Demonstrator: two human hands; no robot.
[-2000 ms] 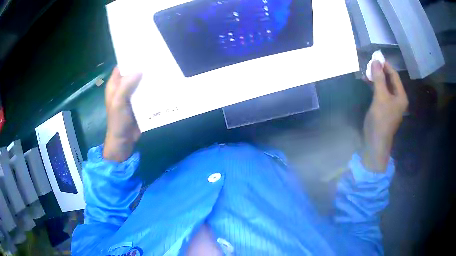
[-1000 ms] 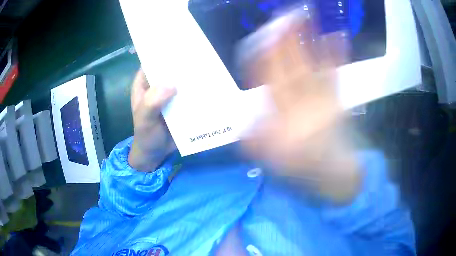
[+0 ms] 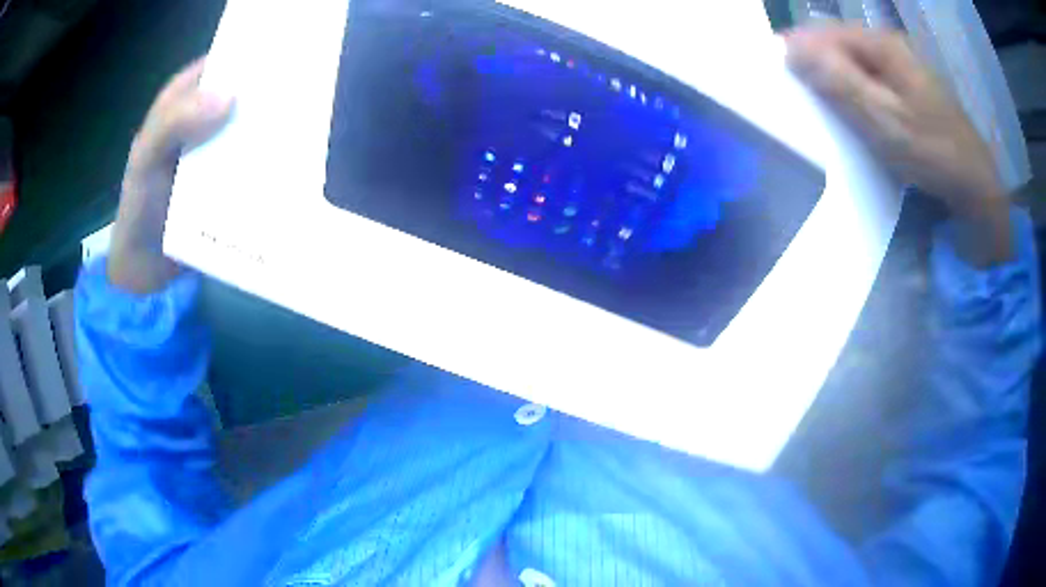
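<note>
The white tablet gift box [image 3: 459,307] is held up close in front of my chest, tilted, with its lower right corner lowest. Its face carries a printed tablet picture [image 3: 551,172] with a blue swirl and small icons. My left hand [image 3: 170,143] grips the box's left edge, thumb on the face. My right hand [image 3: 906,109] is at the upper right edge, slightly blurred, with its fingers against the box. The far edge of the box is cut off by the top of the picture. No wipe can be seen at the right fingers.
White cartons [image 3: 44,355] stand in a staggered row at the far left. More pale boxes [image 3: 975,75] are at the upper right, behind my right hand. A dark green surface [image 3: 270,344] shows below the box. A red item [image 3: 7,204] shows at the left rim.
The right hand has moved off the printed face to the right edge. The box has turned, with its right side now lower and its left side higher. The left hand has moved left and up.
</note>
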